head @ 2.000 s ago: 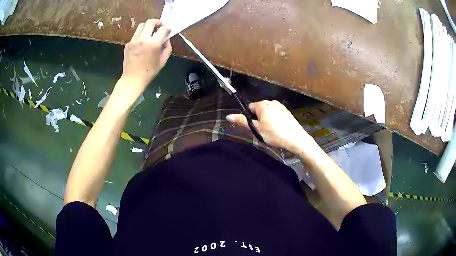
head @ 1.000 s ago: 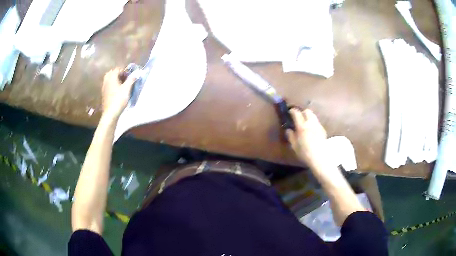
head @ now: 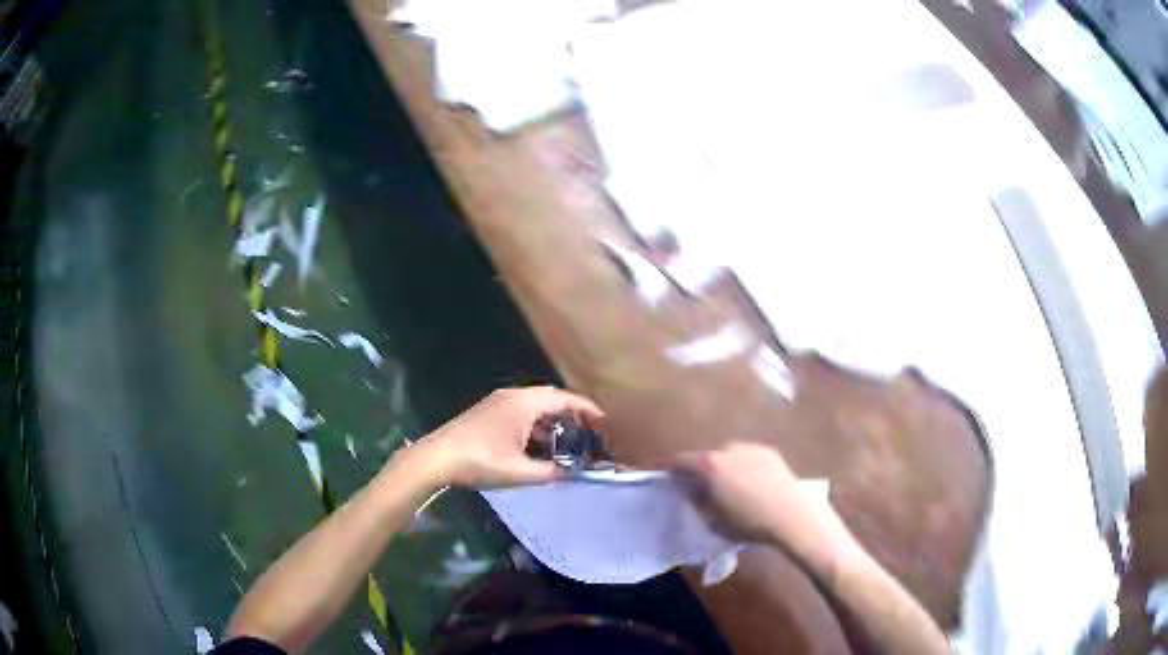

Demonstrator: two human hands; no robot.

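Note:
A white cut panel (head: 596,531) with a rounded lower edge is held up at the table's near edge. A dark and silver clip (head: 567,441) sits at its top edge. My left hand (head: 500,438) is curled around the clip, thumb and fingers on either side. My right hand (head: 749,493) is blurred and closed on the top edge of the panel, right of the clip; its fingertips are partly hidden. No shears are visible.
A large white sheet stack (head: 820,192) covers much of the brown table (head: 884,448). A grey flat bar (head: 1063,346) lies on it. White scraps (head: 717,346) lie beside the stack. The green floor (head: 115,333) at left has striped tape and scraps.
The view has swung left along the table. My hands have come together at the panel, which is lifted off the table top. The shears have left my right hand and are out of sight.

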